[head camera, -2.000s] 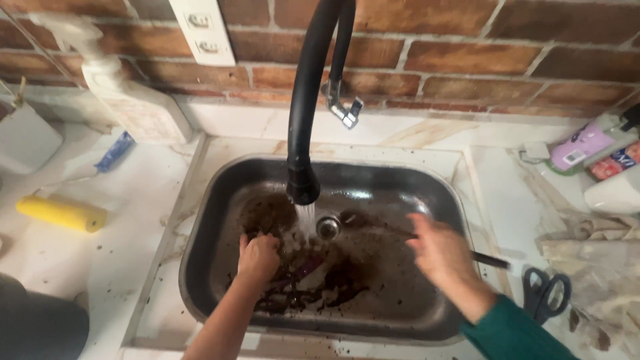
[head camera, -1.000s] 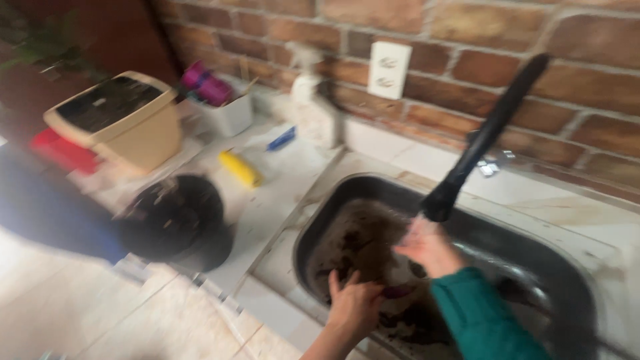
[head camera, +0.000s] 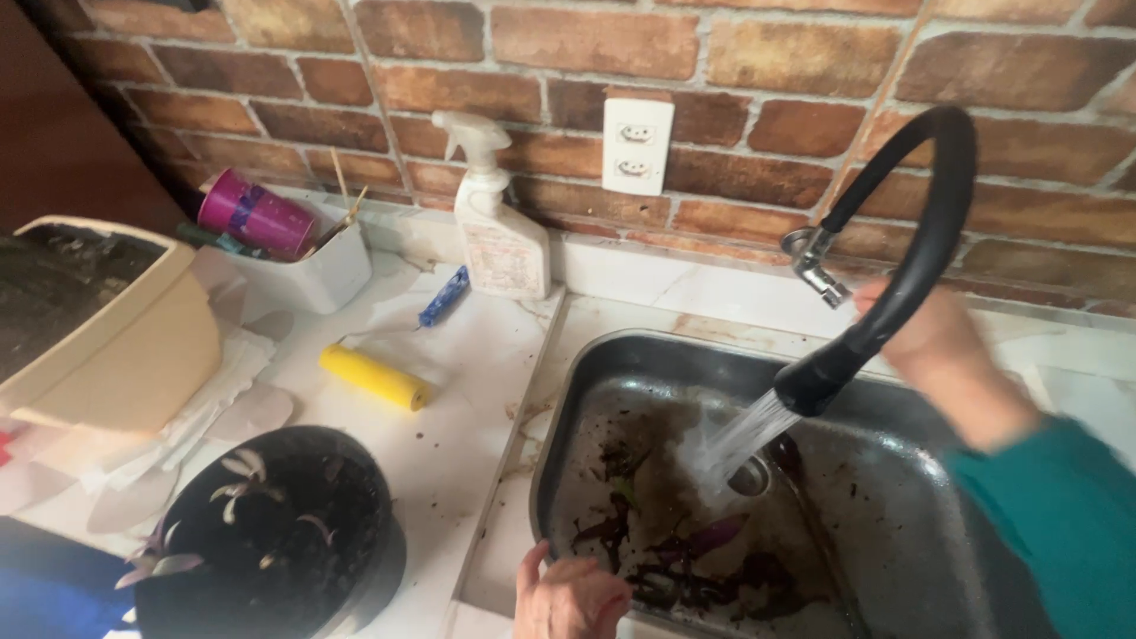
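Water runs from a black flexible faucet hose (head camera: 941, 204) into a dark metal sink (head camera: 577, 390). My right hand (head camera: 932, 346), blurred and partly behind the hose, is at the small chrome tap (head camera: 821, 271); whether its fingers grip the tap cannot be told. At the sink's near left rim rests my left hand (head camera: 572, 599), its fingers bent, with nothing visible in them. Wet dark soil and plant scraps (head camera: 763, 581), among them a purple leaf (head camera: 714, 535), lie on the sink floor near the drain (head camera: 748, 477). A long thin dark rod (head camera: 821, 541) lies right of the drain.
On the left counter stand a round black pot of soil with small plants (head camera: 284, 524), a beige planter (head camera: 169, 355), a white container (head camera: 333, 271) with a purple cup (head camera: 257, 213), and a white spray bottle (head camera: 501, 235). A yellow foam roller (head camera: 374, 376) and a blue roller (head camera: 443, 296) lie between them.
My right hand has gone from over the sink to the chrome tap. My left hand has moved from the plant scraps to the near rim. The view has swung left.
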